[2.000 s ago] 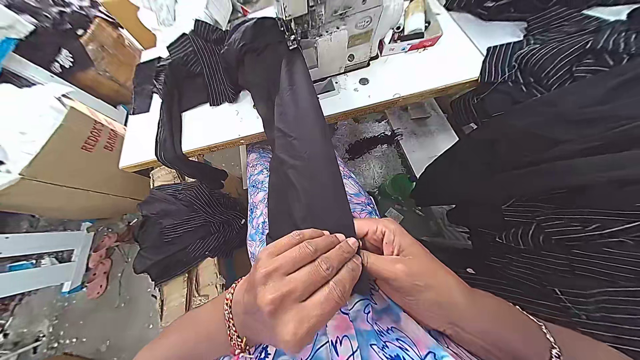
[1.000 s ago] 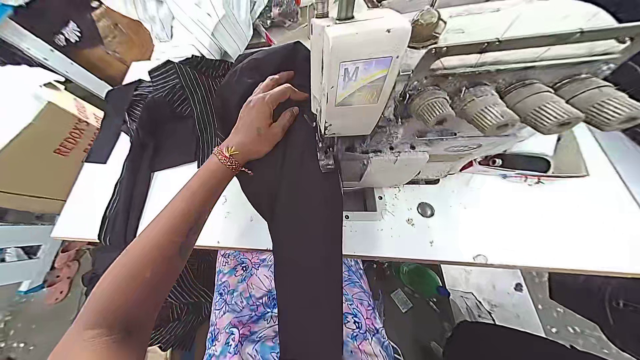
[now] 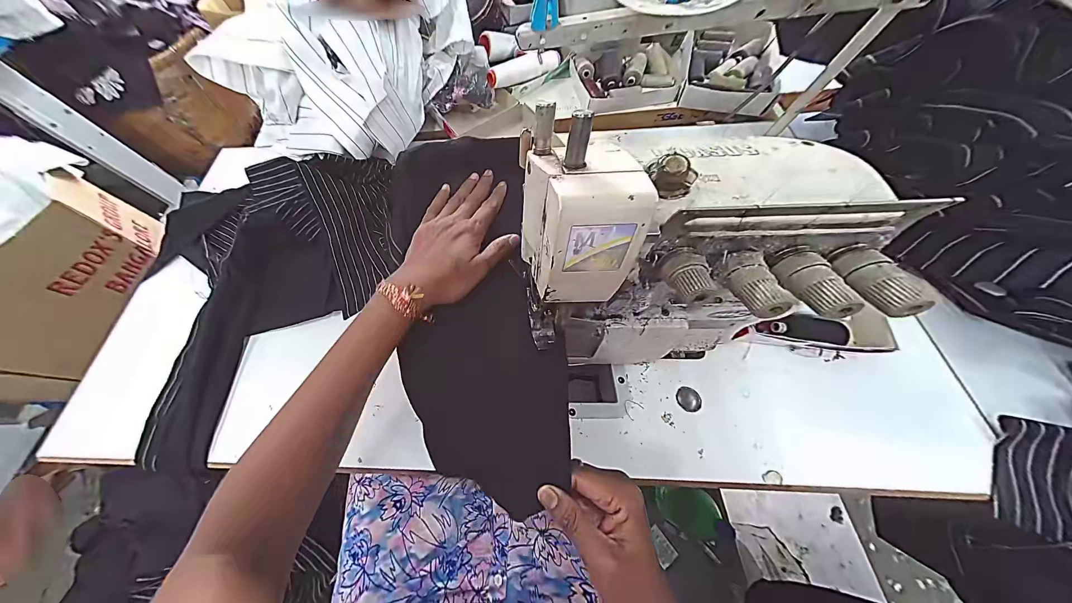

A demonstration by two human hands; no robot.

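Note:
A long black fabric piece (image 3: 494,394) lies on the white table, its right edge under the presser foot (image 3: 543,327) of an overlock sewing machine (image 3: 590,226). My left hand (image 3: 459,239) rests flat on the cloth, fingers spread, left of the machine head. At the near end, past the table edge, my right hand (image 3: 603,515) pinches the cloth's corner between thumb and fingers. Black pinstriped fabric (image 3: 352,226) lies beside it on the left.
A cardboard box (image 3: 67,293) stands at the left. White striped cloth (image 3: 343,75), thread cones (image 3: 523,69) and boxes of spools (image 3: 628,96) are behind. Dark striped fabric (image 3: 988,193) is piled at the right. The table's front edge (image 3: 796,486) runs before my lap.
Both hands held the cloth's near end over my lap two seconds ago. My left hand has moved onto the cloth by the machine head. My right hand, unseen one second ago, shows again at the near corner.

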